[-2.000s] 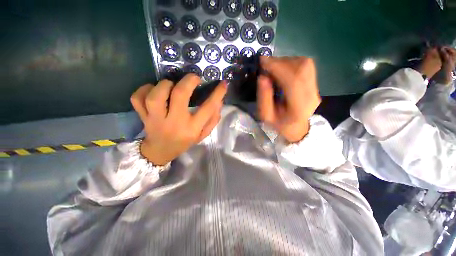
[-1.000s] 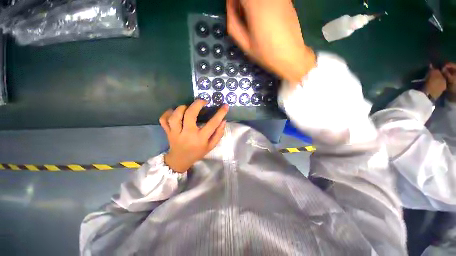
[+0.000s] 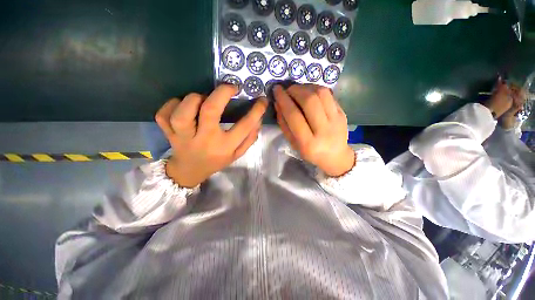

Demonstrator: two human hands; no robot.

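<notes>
The clear blister tray (image 3: 217, 44) lies on the green bench surface in front of me, its far end cut off by the picture's top edge. It holds rows of round black speaker drivers (image 3: 280, 40) with pale spoked hubs. My left hand (image 3: 202, 132) is at the near left edge, index finger on a driver of the nearest row, thumb apart from it. My right hand (image 3: 315, 128) is at the near edge, its fingertips close together over a driver in the nearest row. Whether the right fingertips pinch anything is hidden.
A white squeeze bottle (image 3: 444, 12) lies at the back right, its nozzle pointing right. Another person in a white smock (image 3: 463, 143) sits at the right, hands (image 3: 505, 99) together at the bench edge. Yellow-black tape (image 3: 76, 157) runs across the floor at the left.
My right hand has come back from above the far part of the tray to the near edge. My left hand stays at the near left edge. The camera view has shifted.
</notes>
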